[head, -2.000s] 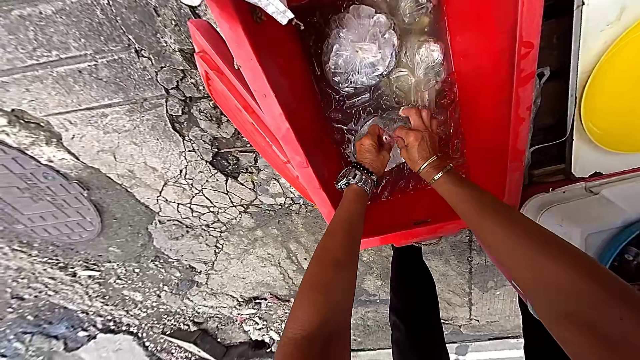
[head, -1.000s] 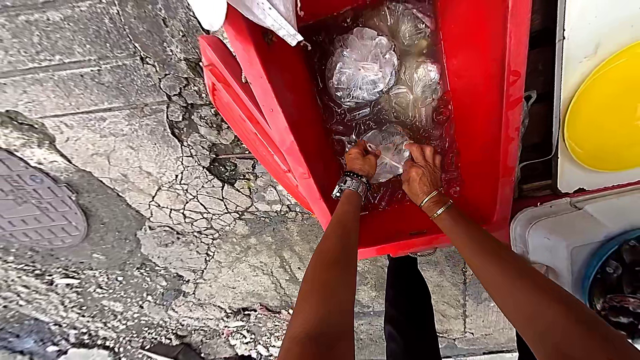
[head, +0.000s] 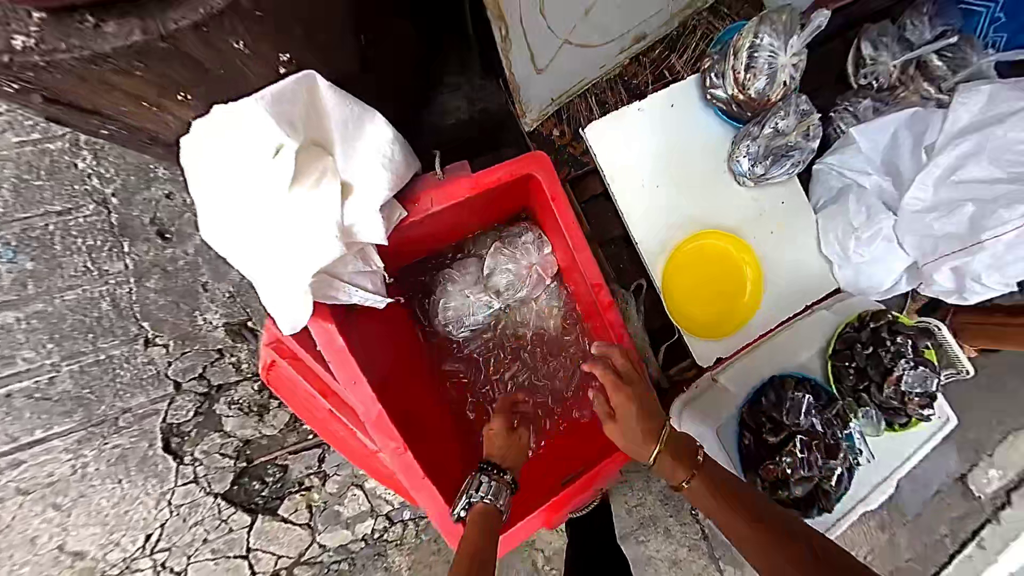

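Note:
A red plastic tub holds shallow water with many small, slender things in it, too small to name. Several clear plastic bags lie bunched at the water's far side. My left hand, with a metal watch at the wrist, dips its fingertips into the near part of the water; whether they hold anything is hidden. My right hand, wearing bracelets, hovers by the tub's right wall with its fingers spread and nothing seen in them.
White cloth-like sheeting drapes over the tub's far left corner. To the right, a yellow plate lies on a white board. Filled clear bags rest beyond it. Nearer stand basins of dark shellfish. Another person's arm shows at right.
Both hands held a clear plastic bag over the water; now they are apart, and my right hand has let go of it. The view has swung widely, showing more on the right.

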